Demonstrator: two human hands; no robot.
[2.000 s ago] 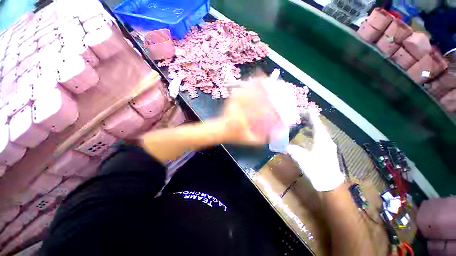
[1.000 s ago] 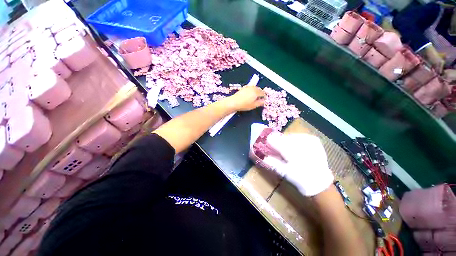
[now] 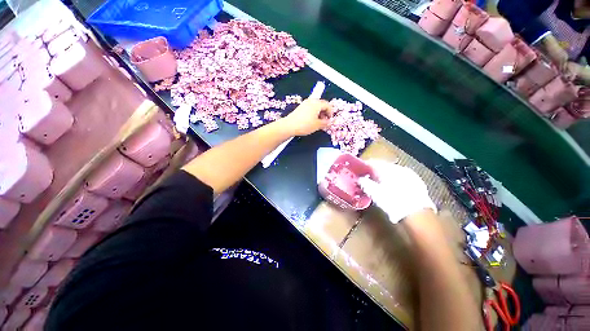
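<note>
My right hand (image 3: 400, 189), in a white glove, holds a pink plastic housing (image 3: 347, 182) by its right side over the cardboard mat (image 3: 378, 242). The open side of the housing faces up towards me and shows deeper pink inside. My bare left hand (image 3: 310, 117) is at the left edge of the smaller pile of small pink parts (image 3: 352, 126). Its fingertips are bent down at the pile; whether they pinch a part cannot be made out.
A large heap of pink parts (image 3: 226, 74), a pink housing (image 3: 154, 59) and a blue bin (image 3: 158, 18) are at upper left. A white strip (image 3: 278, 152) lies under my left forearm. Wired boards (image 3: 475, 194) and orange scissors (image 3: 501, 305) lie right. Stacked housings (image 3: 81, 213) stand left. Another person's hand (image 3: 556, 55) shows beyond the green belt.
My left hand came down to the small pile between the two earlier frames and stays there. The housing in my gloved hand now shows more of its open side. The view has shifted slightly.
</note>
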